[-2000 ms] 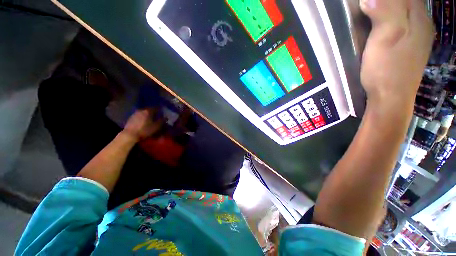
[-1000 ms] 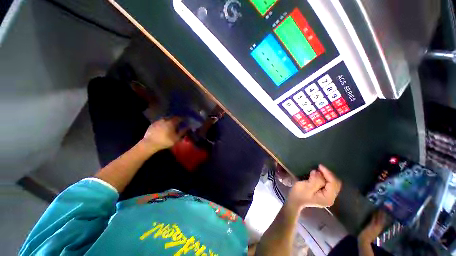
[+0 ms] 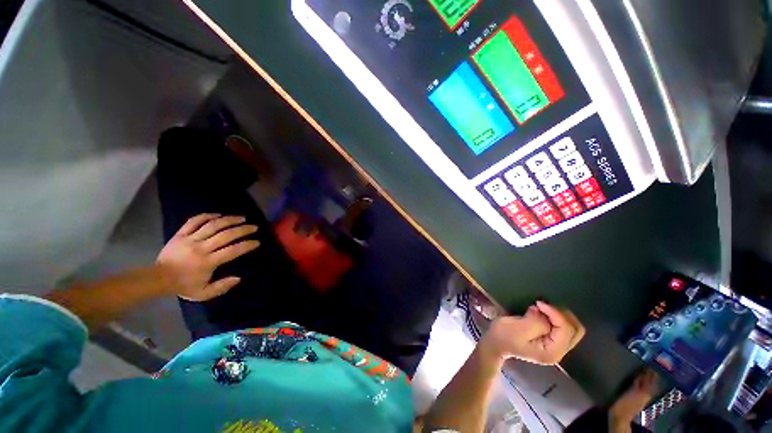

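Observation:
The digital counting scale (image 3: 554, 139) stands on the dark green bench, with its display (image 3: 474, 106) lit green, red and blue and its keypad of white and red keys below that. Part of the metal platter (image 3: 719, 76) shows at the top right. My right hand (image 3: 542, 334) is curled closed over the bench edge, below the keypad and apart from the scale, with nothing visible in it. My left hand (image 3: 210, 255) lies over my dark-clothed thigh, fingers apart and empty. The scale's upper end is cut off by the frame.
A dark blue product box (image 3: 694, 338) is at the right end of the bench, with another person's hand (image 3: 639, 393) close to its lower edge. A grey-white housing (image 3: 76, 110) stands at my left. White material (image 3: 444, 359) lies below the bench edge (image 3: 339, 148).
My right hand came down from beside the platter to the bench edge and curled. My left hand moved left across my lap, fingers spread. The box and other person's hand came into view.

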